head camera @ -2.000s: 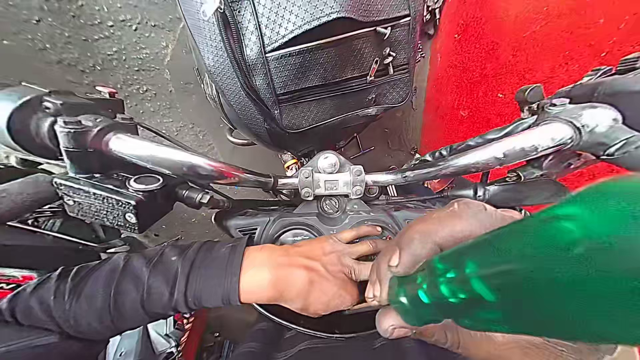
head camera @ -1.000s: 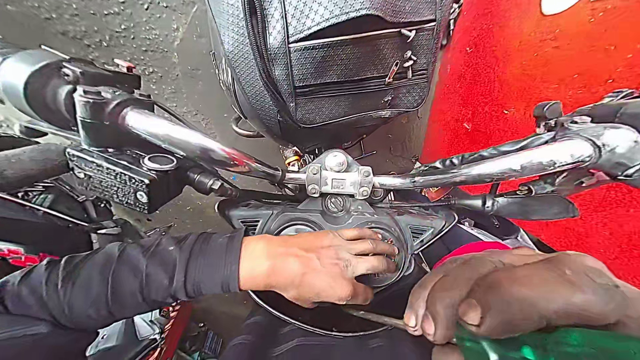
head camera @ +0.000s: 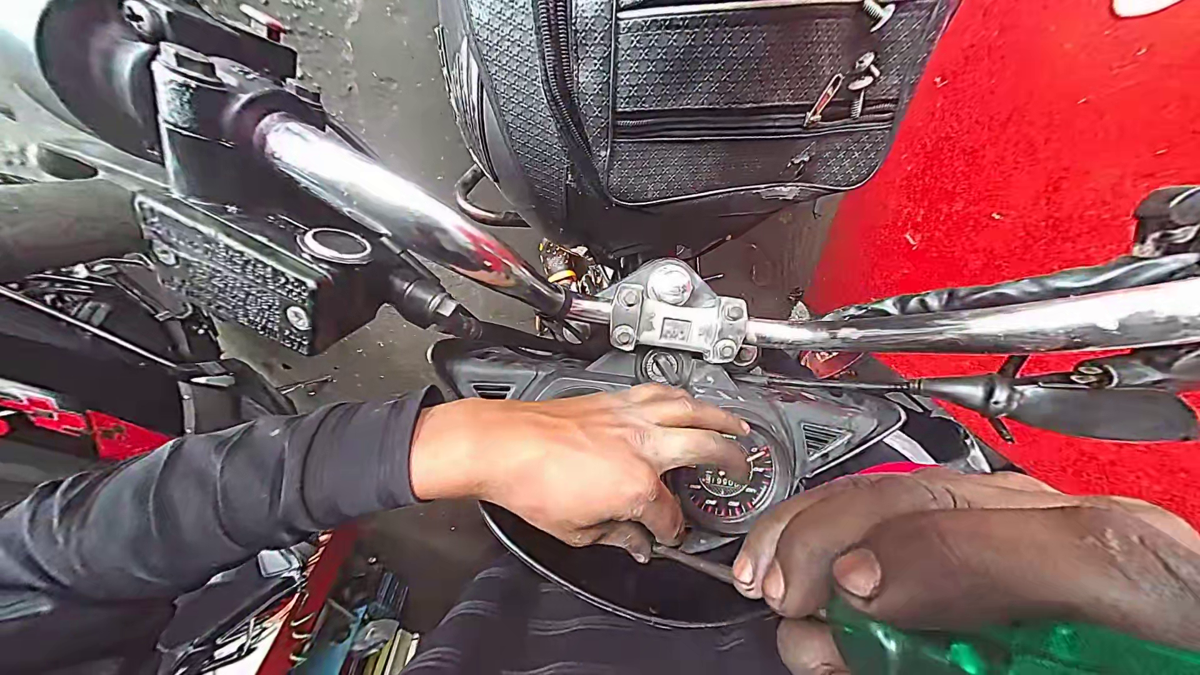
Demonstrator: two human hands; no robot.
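My left hand, in a black sleeve, lies over the motorcycle's instrument panel. Its fingers bend over the round gauge, and its thumb and a finger meet at the far end of a thin metal shaft; whether they pinch it is hidden. At the lower right, my right hand, dark and smudged, is closed around the screwdriver. That tool's translucent green handle runs out at the bottom edge. Under the shaft is the dark, rounded headlight housing.
Beyond the panel stand the ignition lock, handlebar clamp and chrome handlebar. A brake fluid reservoir is at left. Several screws lie on a black textured bag. A red surface spreads at right.
The green handle has dropped from the right side to the bottom edge. My right hand has moved right, off the panel. My left hand stays on it. The view is closer.
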